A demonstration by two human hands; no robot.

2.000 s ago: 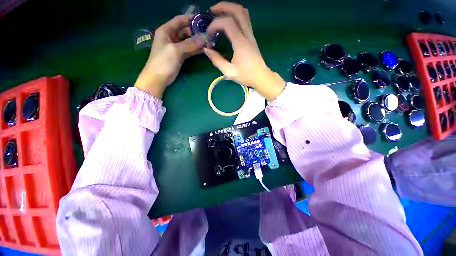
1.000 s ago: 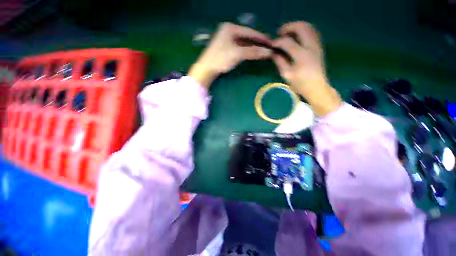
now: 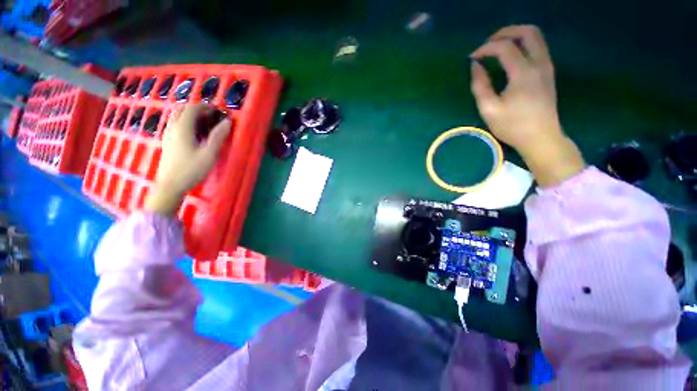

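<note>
My left hand [image 3: 187,153] is over the red-orange tray [image 3: 264,114], with fingers and thumb around a dark round display module [image 3: 208,122] at a pocket in the second row. The hand partly hides that pocket. The back row and part of the second row hold dark rounds; nearer pockets look empty. My right hand [image 3: 516,88] is raised above the green mat, fingers curled and apart, with nothing visible in it. The black test fixture [image 3: 397,237] lies in front of me with its blue driver board [image 3: 468,258] and white USB cable [image 3: 461,302].
A yellow tape ring [image 3: 433,164] overlaps white paper [image 3: 508,185] above the fixture. A white card [image 3: 307,180] and a pile of dark modules [image 3: 317,114] lie right of the tray. More modules [image 3: 628,162] lie far right. Small clear scraps [image 3: 346,50] lie at the back. Other red trays stand left.
The view has swung left. My hands, earlier together around a module, are now apart: the left has moved to the tray with a module, and the right stays raised over the mat, empty.
</note>
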